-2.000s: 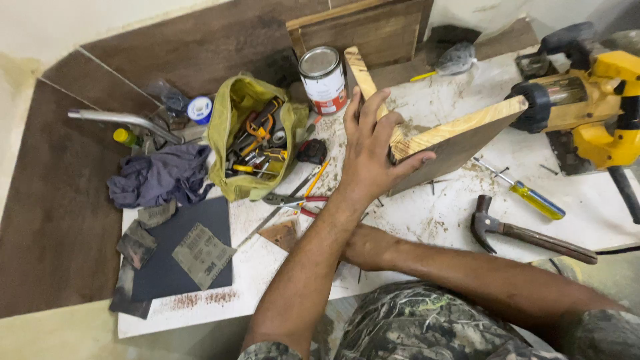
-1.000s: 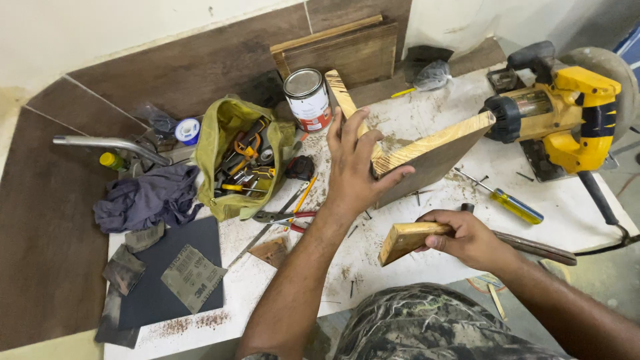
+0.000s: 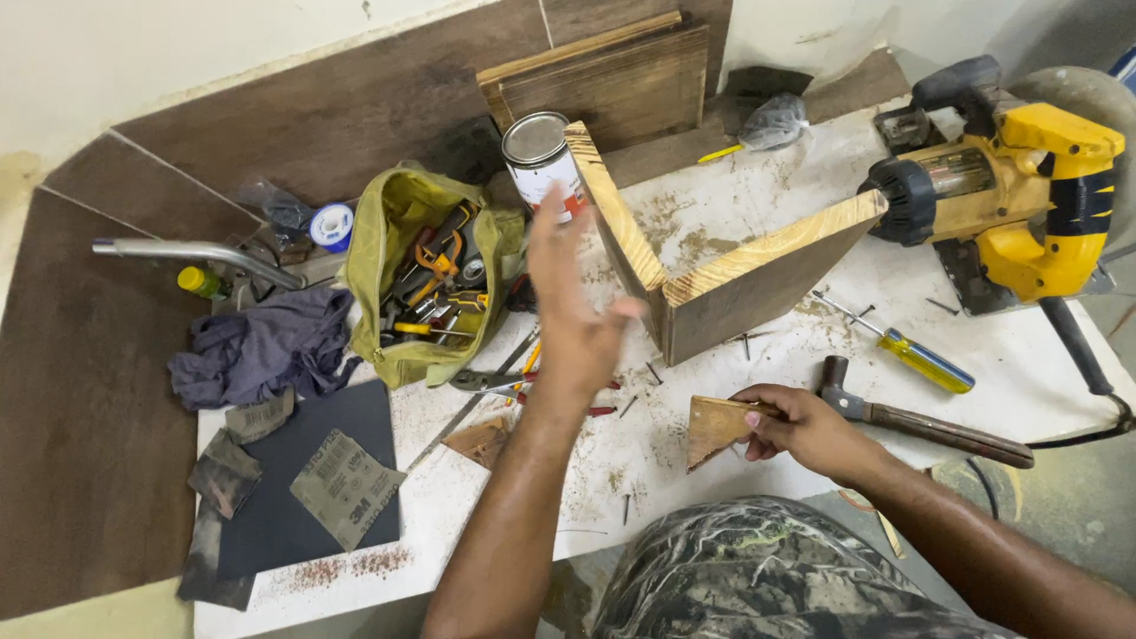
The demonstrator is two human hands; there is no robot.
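Note:
Two wooden boards [image 3: 763, 266] stand on edge, meeting in a V-shaped corner that points toward me. My left hand [image 3: 577, 319], blurred, is raised just left of that corner with fingers apart and holds nothing. Between the fingers and thumb of my right hand [image 3: 799, 430] is a small triangular piece of wood [image 3: 717, 428], in front of the corner. A claw hammer [image 3: 923, 426] lies to the right of that hand, partly behind it. Pliers with red handles [image 3: 497, 383] lie by my left forearm. Several nails [image 3: 628, 406] are scattered around the boards.
An open green tool bag [image 3: 373, 266] and a paint can [image 3: 537, 160] stand at the left and back. A yellow circular saw [image 3: 1003, 195] and a screwdriver [image 3: 927, 359] lie right. Sandpaper [image 3: 346, 488], a cloth [image 3: 266, 346] and another wood piece [image 3: 479, 442] lie left. Panels [image 3: 621, 89] lean behind.
My left hand has let go of the boards' corner and moved left. My right hand, low behind my left arm two seconds ago, came into view with the wood piece, which has since turned.

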